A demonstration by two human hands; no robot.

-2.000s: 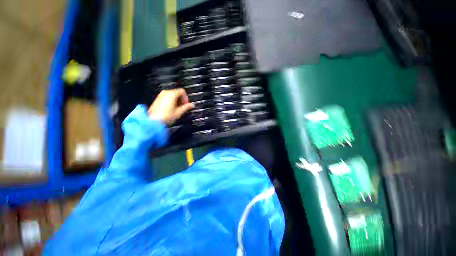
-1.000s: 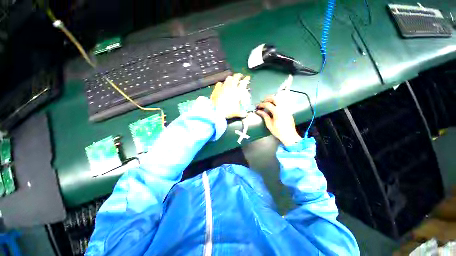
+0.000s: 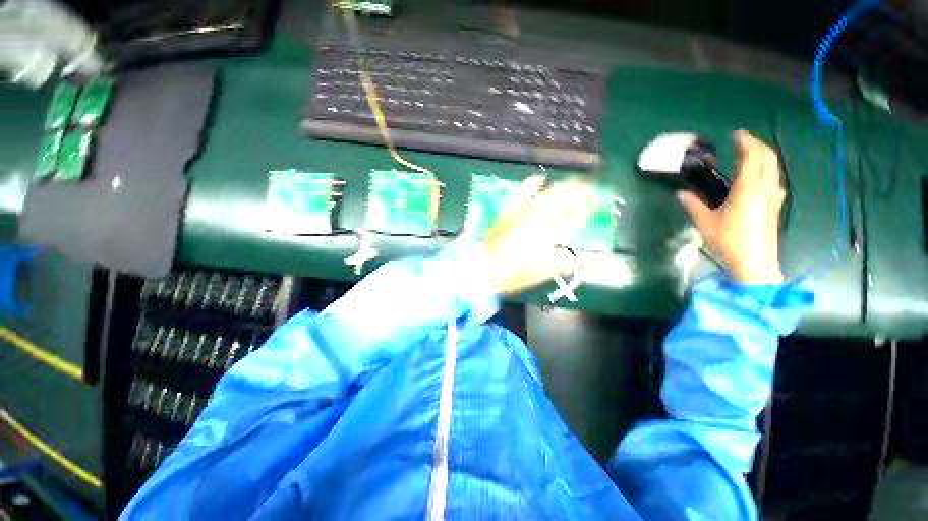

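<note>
Four green circuit boards lie in a row: the first, the second, with a tan test cable at its right edge, the third and the fourth. My left hand is blurred over the third and fourth boards and partly covers them; its grip is unclear. A barcode scanner with a whitish head and black handle lies to the right. My right hand is at its handle, thumb and fingers apart on either side; a closed hold does not show.
A black keyboard lies behind the boards. A grey mat at left holds several small boards. A slotted tray of boards stands below the bench edge. White crosses mark the front edge. A blue cord hangs at right.
My hands were close together at the bench edge and are now apart. My right hand has moved to the scanner. The view has shifted, showing more of the left mat and tray.
</note>
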